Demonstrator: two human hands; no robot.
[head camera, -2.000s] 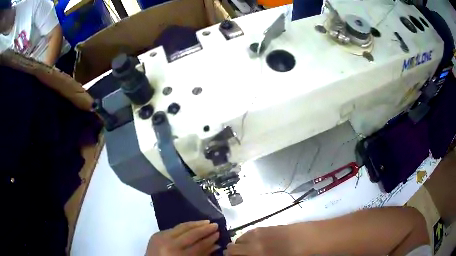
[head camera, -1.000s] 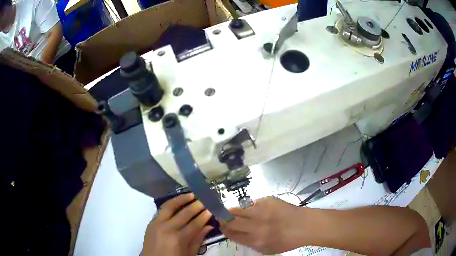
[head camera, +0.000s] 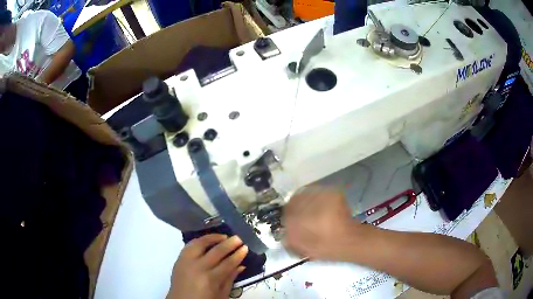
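Observation:
A dark purple-black fabric piece (head camera: 252, 266) lies on the bed below the needle area of the white sewing machine (head camera: 350, 111). My left hand (head camera: 206, 266) rests on the fabric, fingers pressing it down beside the curved grey strip (head camera: 221, 197). My right hand (head camera: 315, 223) is blurred, just right of the presser foot area, and its fingers cannot be made out. It covers part of the red-handled thread snips (head camera: 397, 208). A thin dark cord (head camera: 286, 268) runs right from the fabric, under my right wrist.
A carton of dark pieces (head camera: 114, 146) stands at the left, and another carton (head camera: 169, 49) behind the machine. A black phone (head camera: 429, 185) and dark pieces (head camera: 467, 175) lie at the right. A person in a white shirt (head camera: 44, 44) sits at the upper left.
My right hand has moved from the fabric's edge up and right, beside the needle area, over the snips' blades. My left hand stays on the fabric. The view has shifted slightly.

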